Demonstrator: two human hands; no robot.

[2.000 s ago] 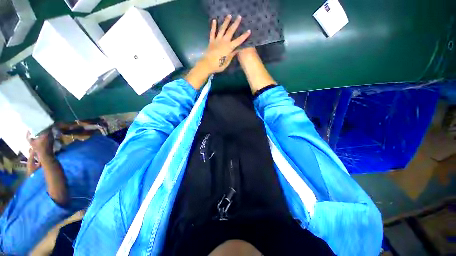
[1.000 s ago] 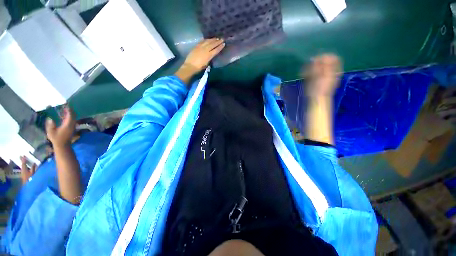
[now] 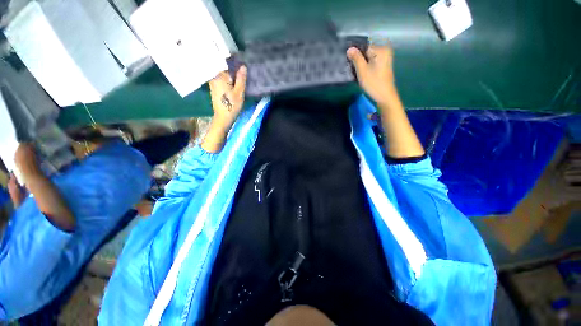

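A dark grey, semi-transparent wrapping sheet point(image 3: 299, 67) with small dark marks is stretched sideways between my hands at the near part of the green bench. It is a little blurred. My left hand point(image 3: 229, 92) grips its left end, with the thumb up. My right hand point(image 3: 374, 70) grips its right end between thumb and fingers. Whether anything lies inside the sheet cannot be told.
White gift boxes point(image 3: 181, 44) stand on the green bench point(image 3: 509, 70) at the left. A small white card or stack point(image 3: 451, 19) lies at the upper right. A blue bin point(image 3: 494, 162) is below the bench edge at right. A co-worker in blue point(image 3: 83, 210) handles a white box at the left.
My right hand has come back from the right to the sheet's right end. My left hand has moved to its left end. The sheet now looks narrower from front to back.
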